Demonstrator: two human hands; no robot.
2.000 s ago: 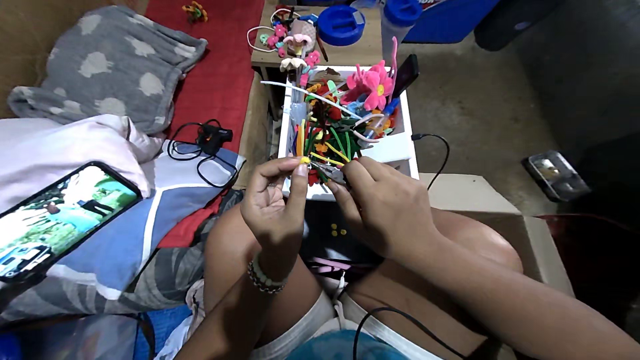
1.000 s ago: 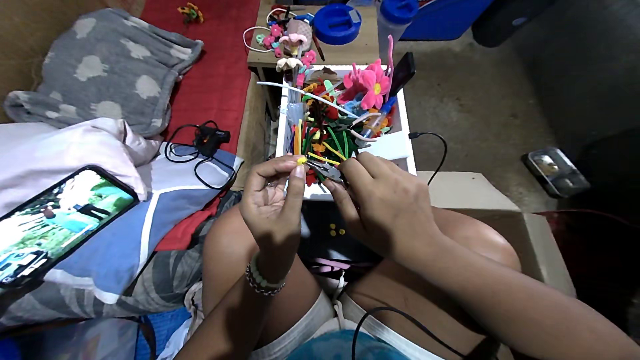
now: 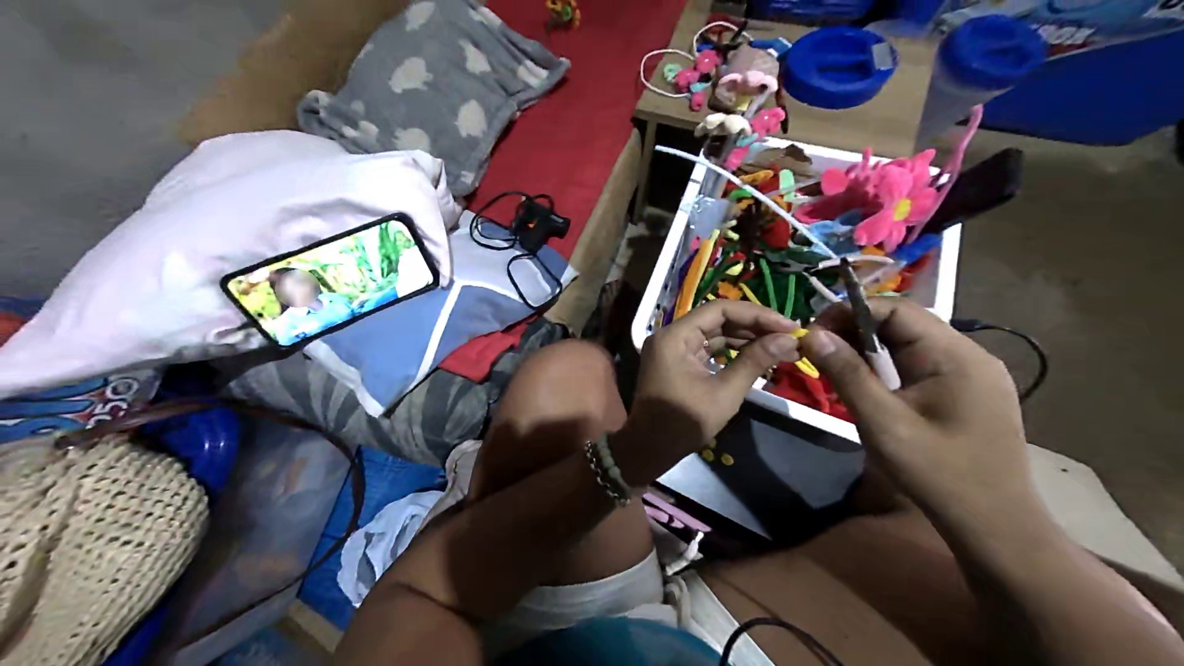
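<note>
My left hand pinches a small yellow pipe cleaner piece between thumb and fingertips. My right hand meets it there with thumb and finger, and also keeps a pair of pliers in its grasp, jaws pointing up and away. Just beyond both hands, a white plastic basket holds pipe cleaners of many colours and a pink fuzzy flower with a yellow centre. Small yellow coils lie on a dark surface over my lap.
To the left, a phone with a lit screen rests on a pale pillow. Near it is a black cable with a plug. Behind the basket, a wooden table bears a blue lid, a blue-topped container and fuzzy flowers.
The view has swung left. My right thumb and finger now touch the yellow piece, and the pliers, whose jaws were at my left fingertips, now point away from it.
</note>
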